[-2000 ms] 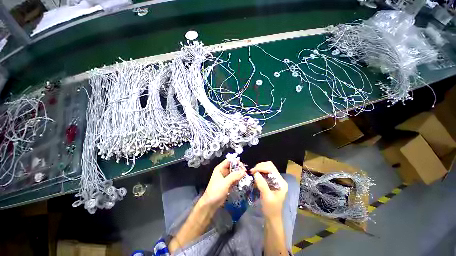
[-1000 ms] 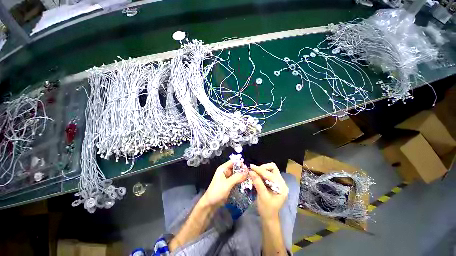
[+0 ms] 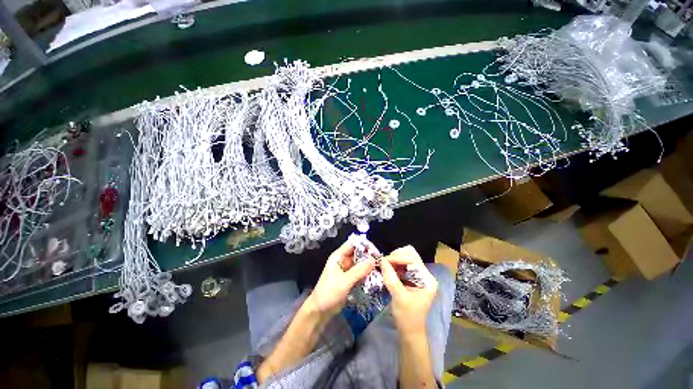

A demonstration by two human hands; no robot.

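A small bunch of white cable end pieces (image 3: 372, 281) is between my two hands, above my lap, just off the bench's near edge. My left hand (image 3: 336, 277) holds the bunch, with thumb and fingers pinched around it. My right hand (image 3: 410, 285) holds more white end pieces, its thumb and fingertips meeting my left hand's at the bunch. The cords below the hands are blurred. Thick white cable bundles (image 3: 205, 167) lie side by side on the green bench, and their round ends (image 3: 334, 213) reach the near edge just beyond my hands.
Loose leads (image 3: 517, 129) lie right of centre, bagged leads (image 3: 608, 68) far right. A parts tray (image 3: 110, 228) is at left. An open carton of leads (image 3: 505, 296) stands beside my right knee, with more cartons (image 3: 638, 235) farther right. A white disc (image 3: 254, 57) is on the belt.
The white disc on the belt has moved left. My hands stay at the same place, with small shifts of the fingers and of the bunch. The bundles on the bench have not moved.
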